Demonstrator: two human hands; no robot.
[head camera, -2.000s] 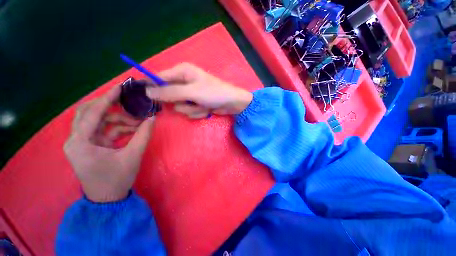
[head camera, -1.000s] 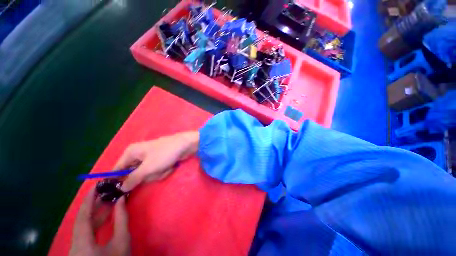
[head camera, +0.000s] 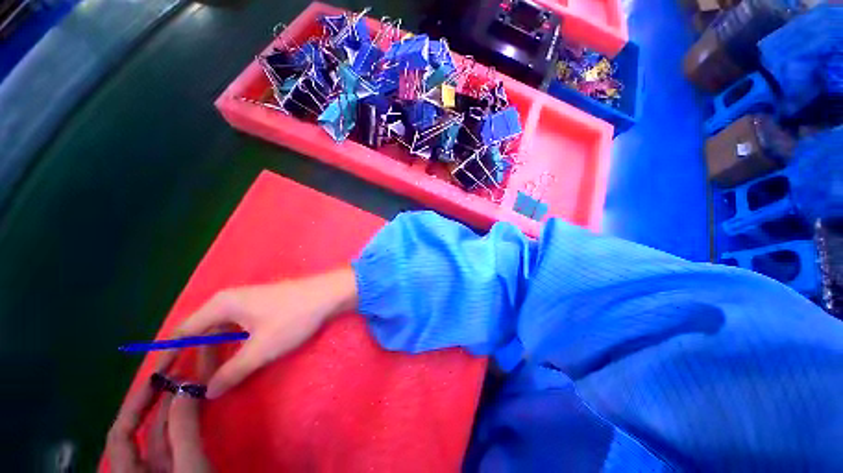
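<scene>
A dark round watch case (head camera: 177, 386) is seen nearly edge-on at the lower left, above the red foam mat (head camera: 305, 406). My left hand (head camera: 164, 430) holds it from below between thumb and fingers; the picture's lower edge cuts this hand off. My right hand (head camera: 268, 323) is at the case's far and right side, its fingertips touching the rim. A thin blue pry stick (head camera: 185, 343) lies in my right hand and points left. The inside of the case cannot be made out.
Beyond the mat, a red foam tray (head camera: 342, 164) holds heaped binder clips (head camera: 407, 88); one teal clip (head camera: 530, 205) lies in its right bay. Behind are a black fixture (head camera: 504, 42) and a blue bin (head camera: 629, 88). Blue stools (head camera: 753, 205) and a cardboard box (head camera: 744, 152) stand at right.
The view has swung toward the clip tray, so hands and mat sit lower in the picture. The case has turned from face-on to nearly edge-on between my hands.
</scene>
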